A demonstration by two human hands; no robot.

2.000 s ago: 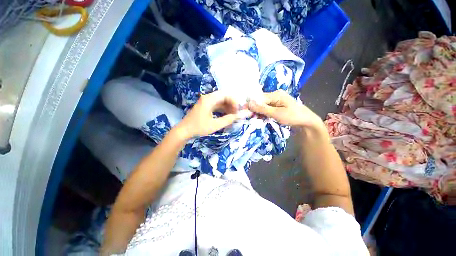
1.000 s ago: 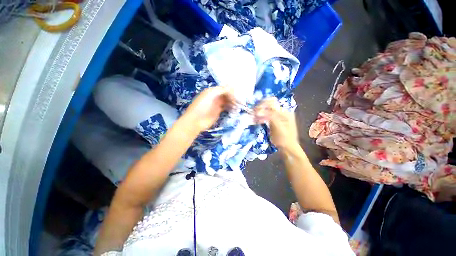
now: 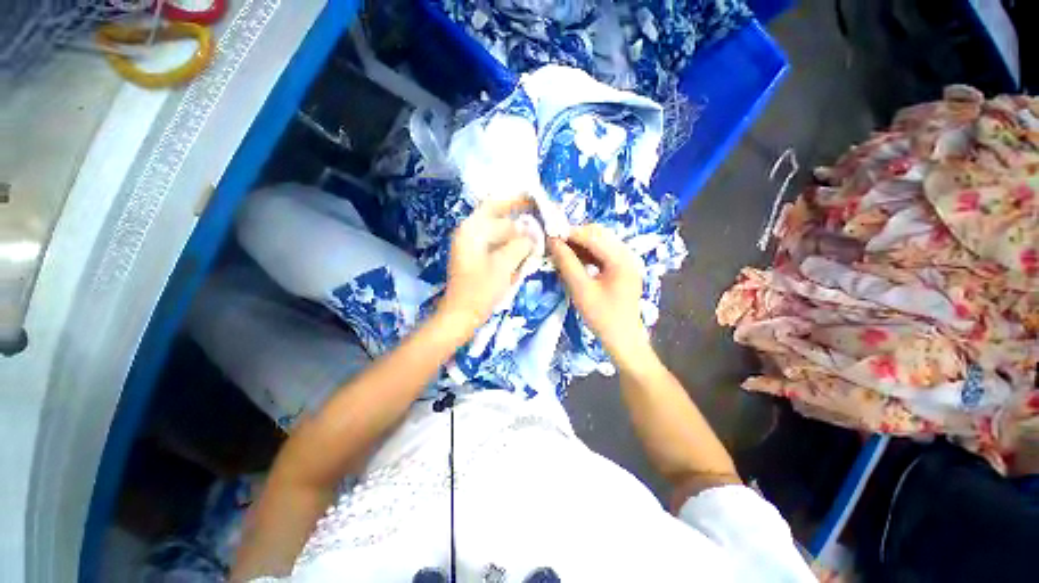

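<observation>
A bulky bundle of blue and white floral pieces (image 3: 592, 159) lies at my lap, with pale wrong sides turned up at its top. My left hand (image 3: 492, 253) is at the middle of the bundle, its fingertips pinching a pale part of the fabric. My right hand (image 3: 595, 271) is beside it, thumb and finger pinching at the same spot. The fingertips of both hands nearly touch. Whether a thread or a fabric edge is between them is too small to tell.
A blue crate (image 3: 729, 114) with more floral pieces stands beyond the bundle. Peach-pink floral pieces (image 3: 889, 285) are piled at the right. The white table with a blue edge (image 3: 217, 216) curves along the left, bearing yellow-handled scissors (image 3: 160, 77) and a measuring scale (image 3: 171, 148).
Both hands have stayed at the bundle's middle; my right hand has turned, with its fingers now pointing up and left. The pale flaps at the top have shifted, showing more blue print.
</observation>
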